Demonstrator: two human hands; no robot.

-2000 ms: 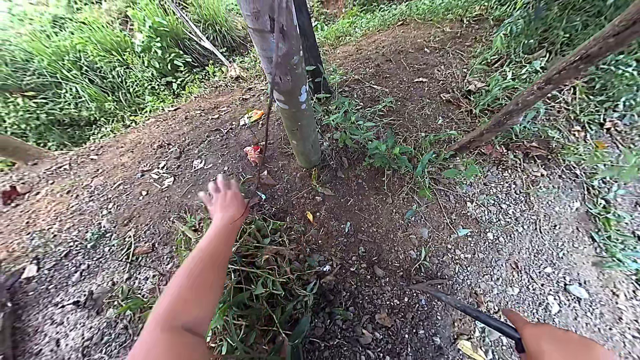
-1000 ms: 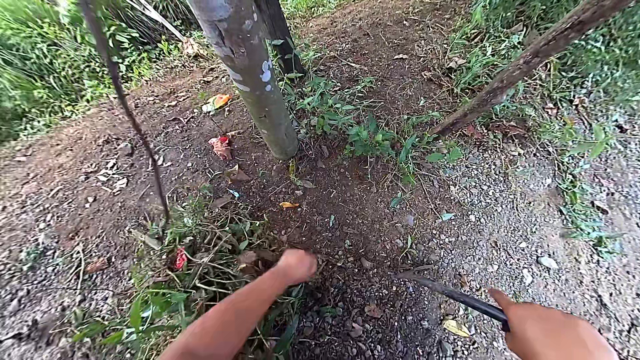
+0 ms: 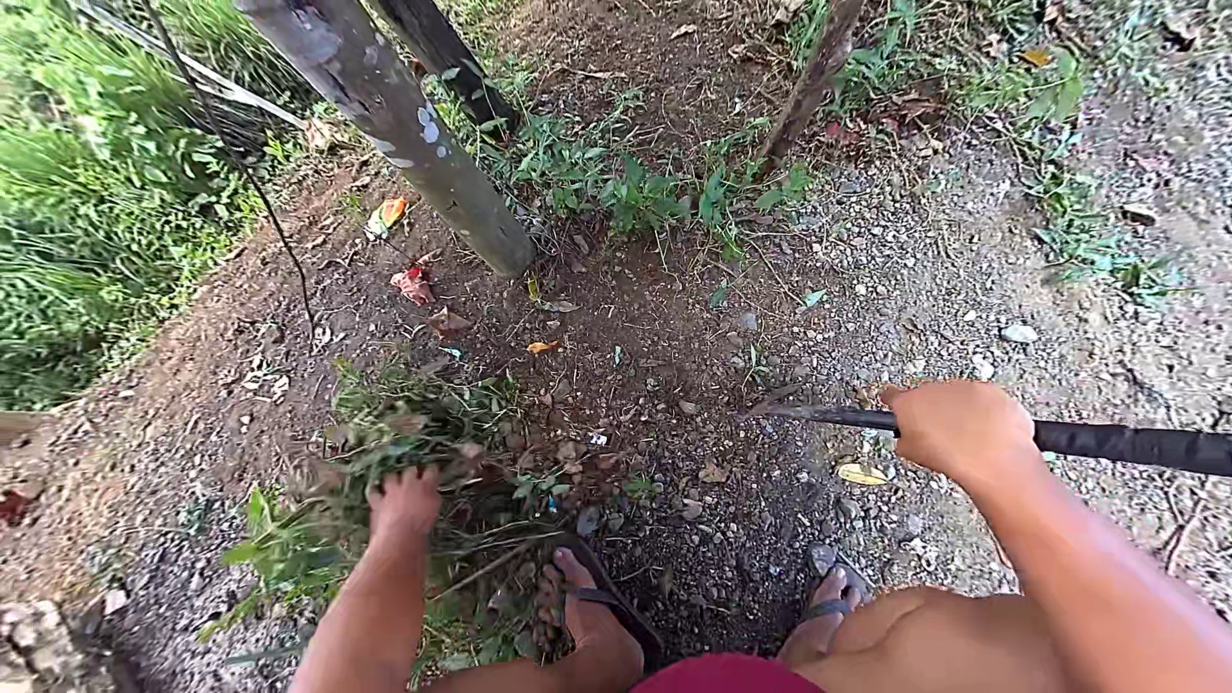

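My left hand (image 3: 404, 502) is at a pile of cut weeds and leaves (image 3: 423, 423) on the ground, its fingers partly hidden in the blurred greenery; whether it grips any is unclear. At the right, my right hand (image 3: 962, 431) is closed around a long tool with a black-wrapped handle (image 3: 1131, 445). The tool's narrow dark end (image 3: 818, 414) points left and rests low over the gravelly soil; its tip is hard to make out.
A mottled post or trunk (image 3: 433, 159) rises ahead, beside a darker post (image 3: 452, 67) and a slanting branch (image 3: 813, 82). A thin stem (image 3: 260, 188) stands left. Wrappers (image 3: 387, 217) lie near the trunk. My sandalled feet (image 3: 602, 597) are close to the pile.
My left hand has gone from bare-looking soil beside the pile onto the weeds, which now look heaped and blurred. My right hand still holds the tool. The view has tilted down to show my feet.
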